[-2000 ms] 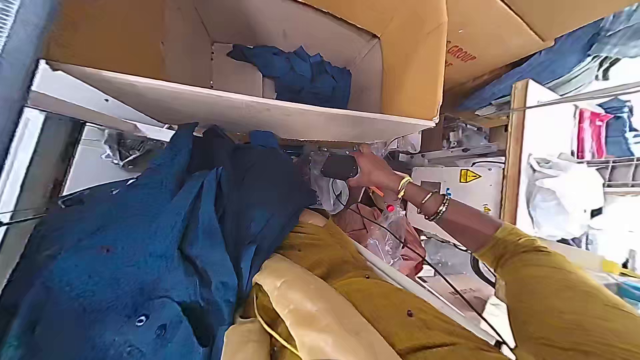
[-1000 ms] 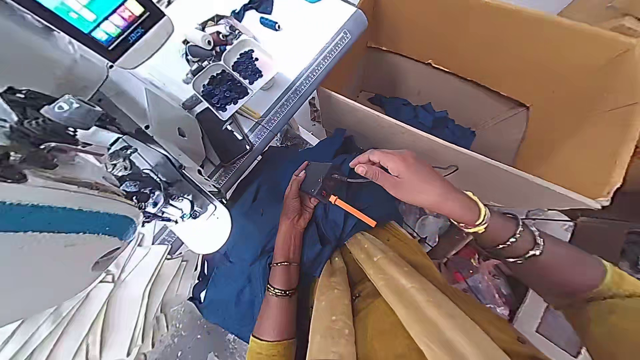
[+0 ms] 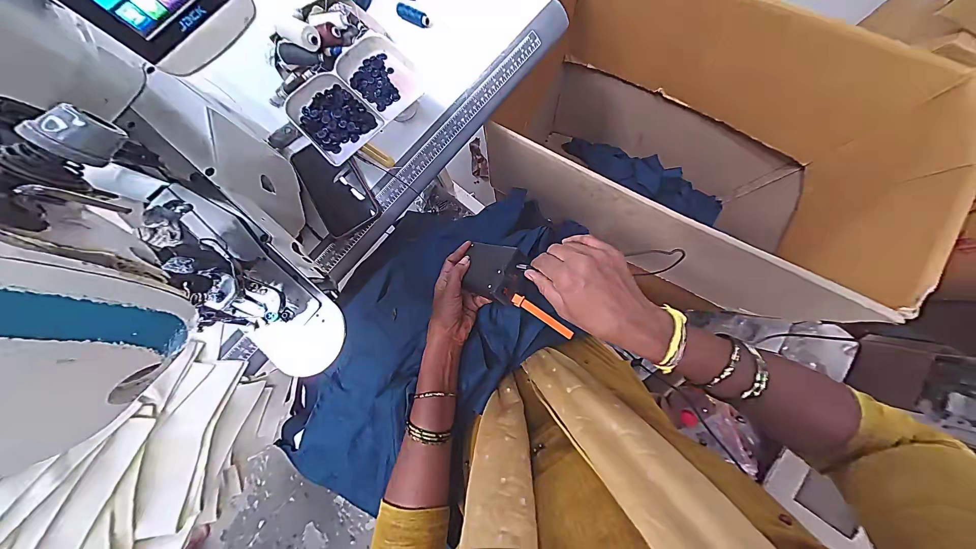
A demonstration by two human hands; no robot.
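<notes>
My left hand (image 3: 455,297) holds a small black box-shaped device (image 3: 490,271) over my lap. From its lower right corner sticks out an orange strip (image 3: 543,316). My right hand (image 3: 591,286) is at the device's right side, its thumb and fingertips pinched around a small thin piece (image 3: 523,267) too small to name. A thin dark cable (image 3: 663,255) shows beyond the right hand. Dark blue fabric (image 3: 381,343) lies across my lap under both hands.
At left stands an industrial sewing machine (image 3: 229,152) with a screen. On its table are white trays of dark buttons (image 3: 335,118), thread spools (image 3: 297,34) and a smartphone (image 3: 335,191). A large cardboard box (image 3: 686,252) with blue fabric pieces (image 3: 648,179) is at right. Pale fabric strips (image 3: 175,450) hang lower left.
Two seconds ago my right hand was beside the cardboard box with the black device; now the left hand holds it over the lap, the right at its side. The view has swung toward the sewing machine.
</notes>
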